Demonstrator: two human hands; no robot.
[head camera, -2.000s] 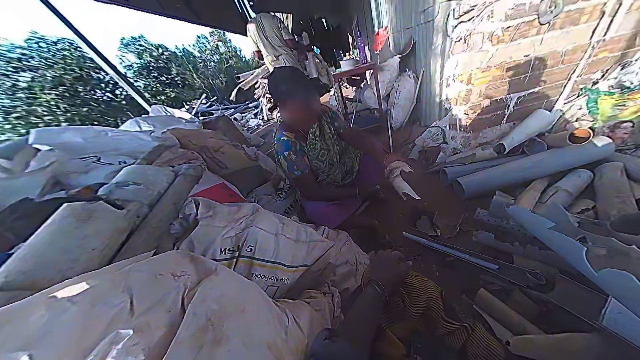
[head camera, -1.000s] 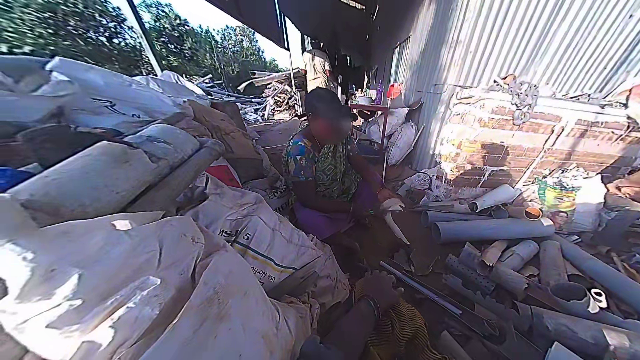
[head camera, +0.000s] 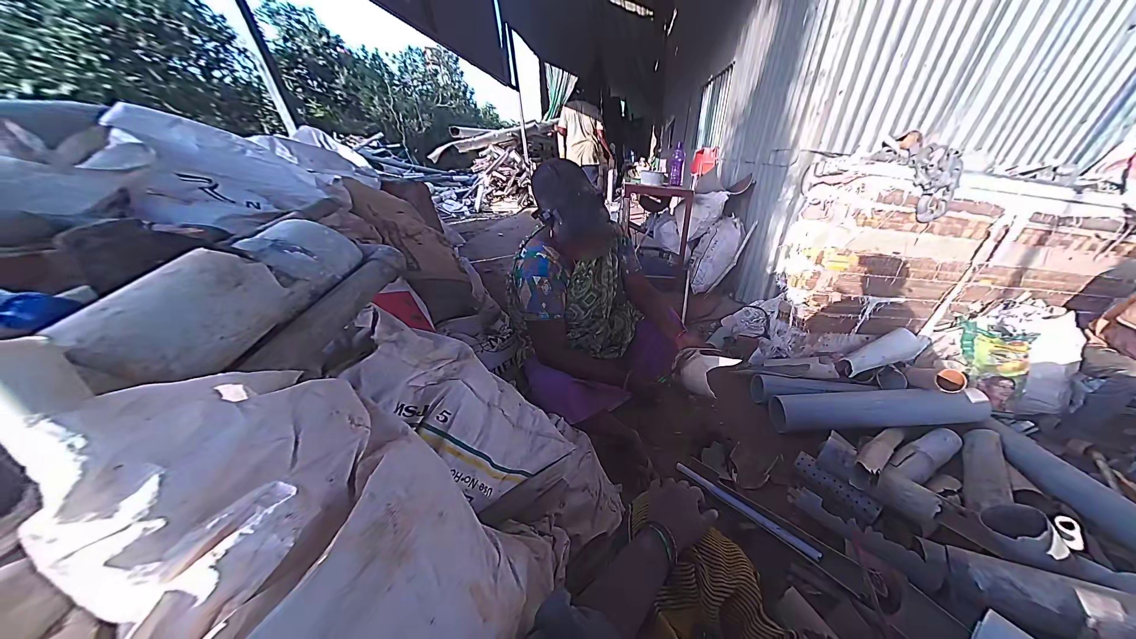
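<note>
My left hand (head camera: 679, 513), with a bangle at the wrist, rests on a yellow-and-black striped cloth (head camera: 719, 577) at the bottom centre. Its fingers are bent, and whether they grip anything is unclear. Just right of it lies a long, thin, pale strip (head camera: 750, 513). My right hand is out of view. Ahead, a seated co-worker (head camera: 577, 311) in a dark cap has a hand at a whitish curved piece (head camera: 706, 373), perhaps cut pipe. Grey plastic pipes (head camera: 879, 410) and broken pipe pieces (head camera: 927, 453) lie to the right.
Large filled woven sacks (head camera: 479, 435) and dirty sheeting (head camera: 222, 497) bulge up on the left. Behind the co-worker stand a small red table (head camera: 658, 190) and another person (head camera: 583, 133). A brick wall (head camera: 896, 284) with corrugated metal sheeting (head camera: 932, 80) above rises at the right.
The view has shifted markedly, showing more of the metal wall. The co-worker's whitish piece, pointing down toward the ground a second ago, now sits closer to level.
</note>
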